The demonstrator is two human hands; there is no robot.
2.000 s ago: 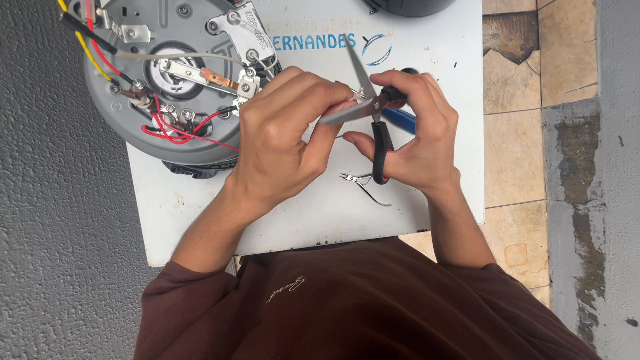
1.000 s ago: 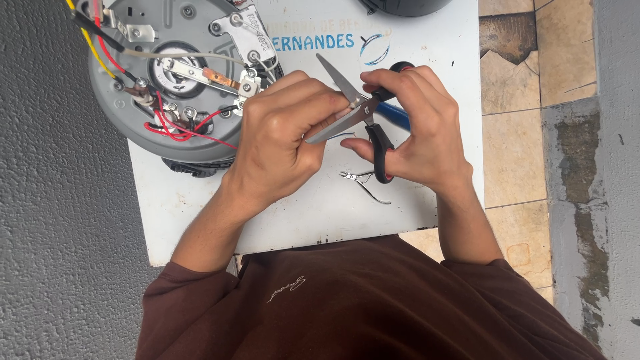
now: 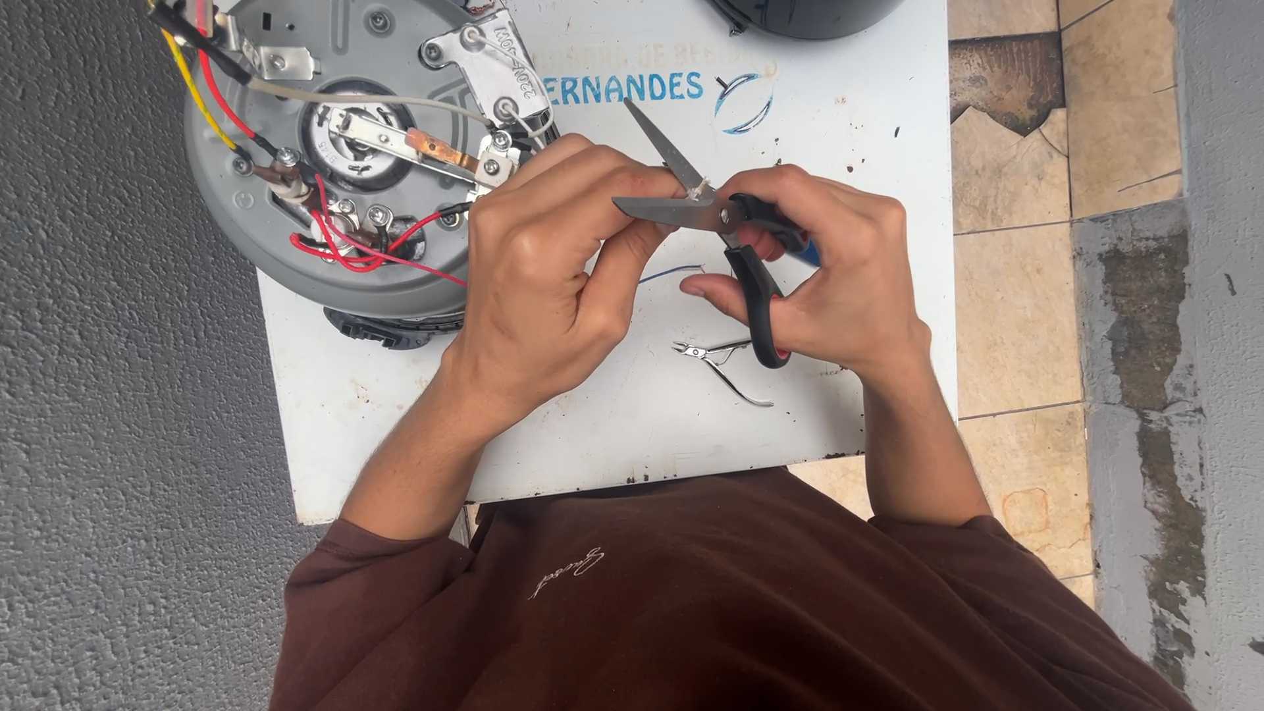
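My right hand [image 3: 829, 262] holds a pair of scissors [image 3: 755, 267] with black and red handles, its blades spread and pointing left. Between the blades, near the pivot, lies a small pale frayed wire end [image 3: 699, 190]. My left hand [image 3: 558, 267] pinches something small at that spot, mostly hidden by the fingers; it looks like a wire. To its left lies the grey round base of an appliance [image 3: 267, 262] with red wires [image 3: 370, 259], a yellow wire and metal contacts. A thin blue wire [image 3: 671, 273] shows between my hands. Metal cuticle nippers [image 3: 719, 363] lie below the scissors.
The white table [image 3: 612, 434] bears blue printed lettering and rust spots. A black rounded object [image 3: 810, 15] stands at its far edge. A blue object [image 3: 808, 254] shows partly behind my right hand. A textured grey surface is on the left; floor tiles [image 3: 1017, 316] are on the right.
The scissors have turned in my right hand; the blades now point more to the left, and the wire end lies between them close to the pivot. My left hand stays near the blades.
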